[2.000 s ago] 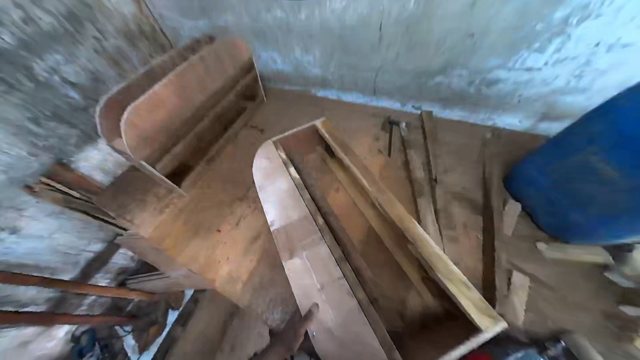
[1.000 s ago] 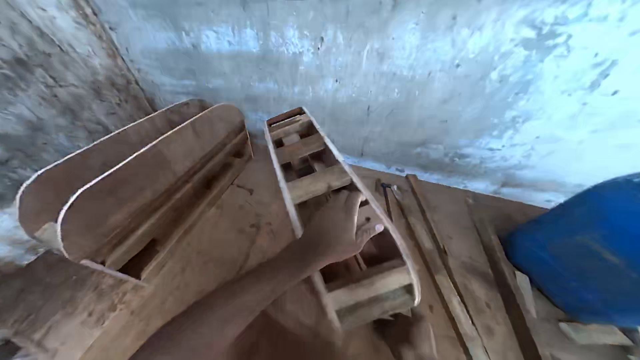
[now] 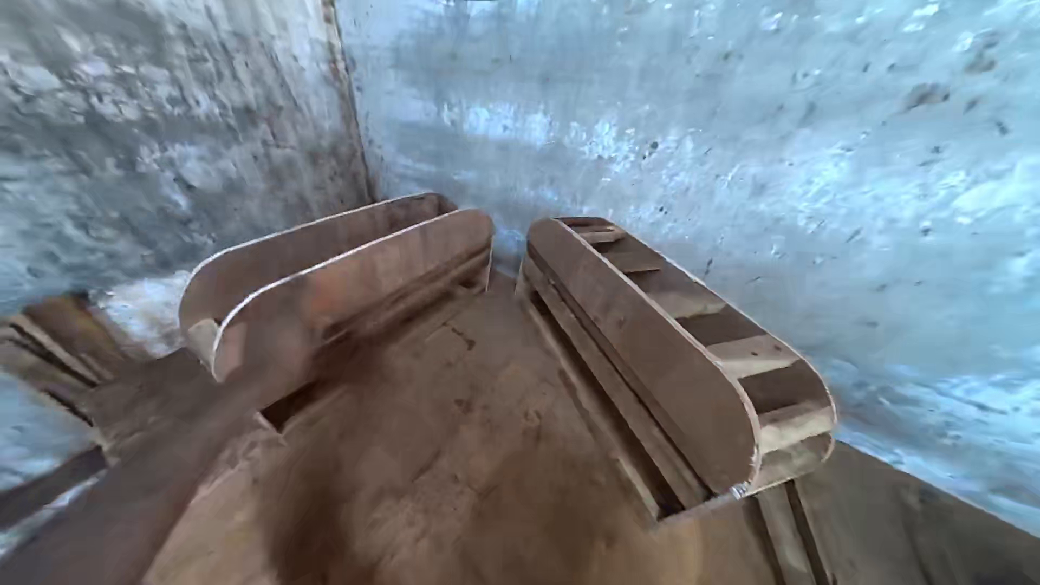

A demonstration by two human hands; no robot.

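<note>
Two wooden frames with round-ended plywood sides stand on the floor. A blurred arm reaches in from the lower left, and what seems to be my left hand [image 3: 325,317] is over the near side panel of the left frame [image 3: 390,256]; its fingers cannot be made out. The right frame [image 3: 650,349] stands by the wall, its row of wooden cross slats [image 3: 751,353] facing up and right. No hand is seen on it. My right hand is not clearly visible; only brown blur shows low in the view.
A rough plastered wall [image 3: 650,146] runs behind both frames and meets a darker wall [image 3: 162,146] in a corner. Wood pieces [image 3: 49,349] lean at the far left. Long wooden strips [image 3: 784,528] lie on the dusty floor [image 3: 455,422] at lower right.
The right frame has been turned from open side up to standing beside the wall. One second ago a hand was on its slats; that hand is off it now. The view has shifted.
</note>
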